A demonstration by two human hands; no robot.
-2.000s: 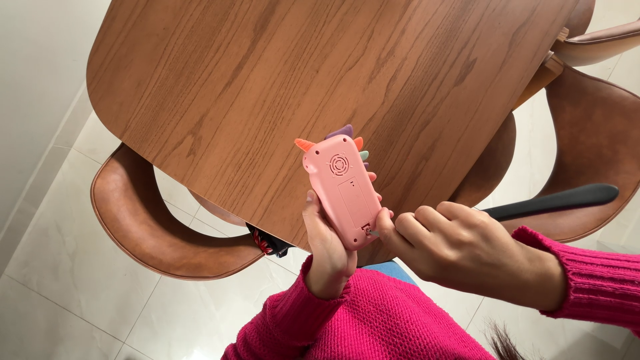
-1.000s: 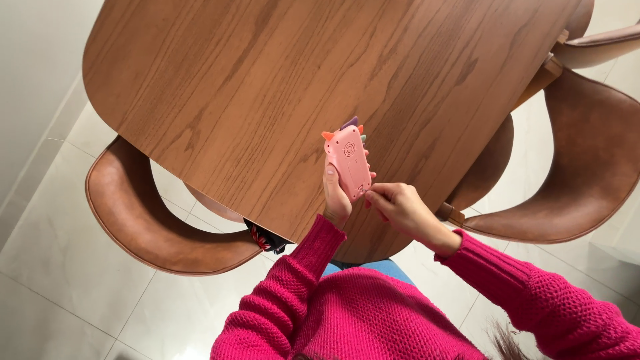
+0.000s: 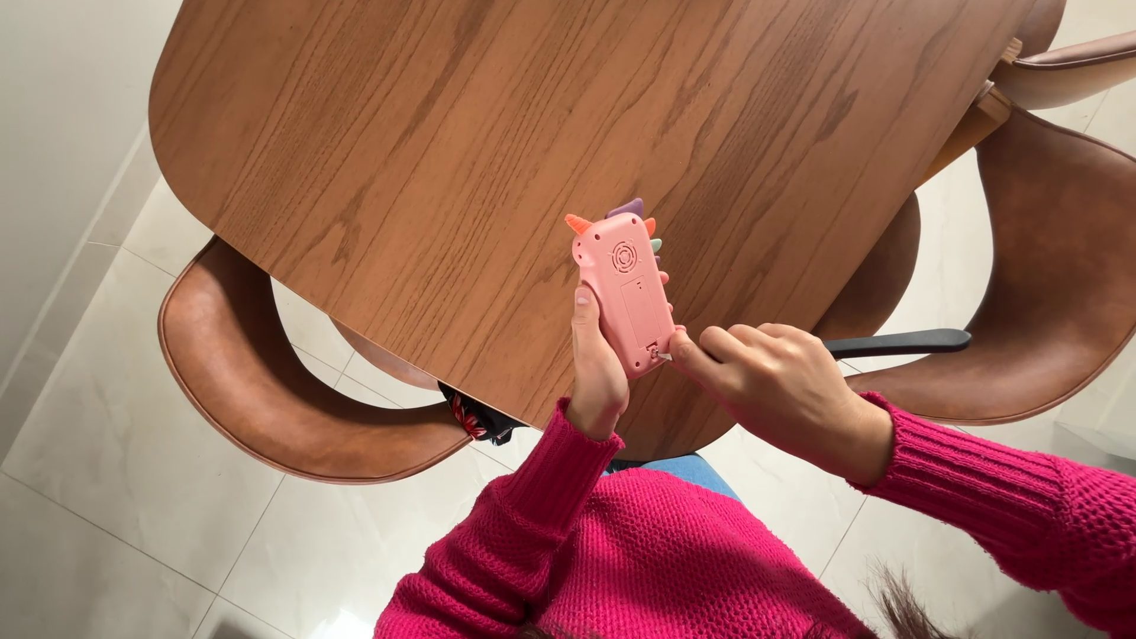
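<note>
A pink plastic unicorn-shaped toy phone (image 3: pixel 629 297) with an orange horn and coloured bumps is held back side up over the table's near edge. On its back are a round speaker grille, a rectangular battery cover and a catch or screw recess at the lower end. My left hand (image 3: pixel 600 368) grips it from the left, thumb along its side. My right hand (image 3: pixel 781 390) is closed around a tool with a long black handle (image 3: pixel 905 343). Its pale metal tip is at the recess near the cover's lower end. Most of the tool's blade or shaft is hidden in the fist.
The wooden table (image 3: pixel 497 160) spreads ahead of both hands. One brown leather chair (image 3: pixel 293 417) stands at the left, another (image 3: pixel 1056 266) at the right. Dark patterned cloth (image 3: pixel 479 417) shows beside the left chair, under the table edge.
The black handle, out of sight one second ago, shows again to the right of my right hand. The toy has stayed in my left hand, now more upright in the view.
</note>
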